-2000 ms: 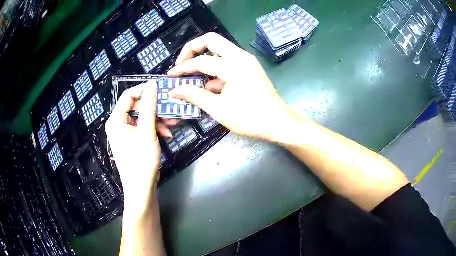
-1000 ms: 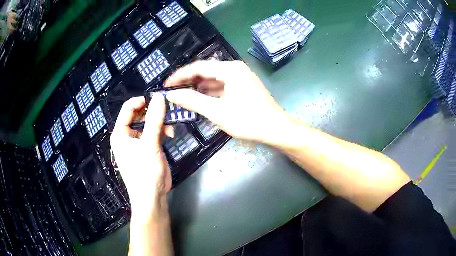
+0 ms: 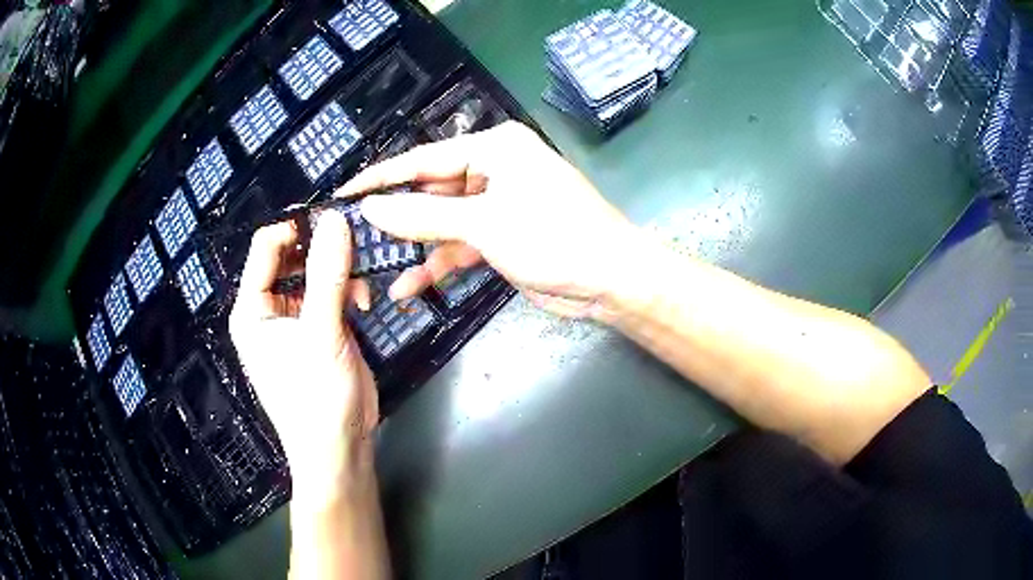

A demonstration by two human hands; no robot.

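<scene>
A small dark-edged housing with a blue-white patterned insert (image 3: 383,249) is held between both hands over the black tray (image 3: 244,391). My left hand (image 3: 304,323) grips its left end between thumb and fingers. My right hand (image 3: 498,215) has its thumb and fingertips on its upper edge and right side. The fingers hide much of the piece. Patterned pieces (image 3: 208,172) lie in several pockets along the tray's far side, and more (image 3: 394,323) show in pockets beneath the hands.
A loose stack of blue-white inserts (image 3: 600,57) lies on the green bench (image 3: 634,374) right of the tray. Clear blister trays (image 3: 906,45) are at the upper right. Dark ridged material (image 3: 45,453) stands at the left edge. A yellow line (image 3: 976,346) shows beyond the bench.
The held piece, earlier flat and facing up with its pattern widely visible, is now tilted and more covered by fingers. The right hand has moved slightly left. The whole view has shifted a little.
</scene>
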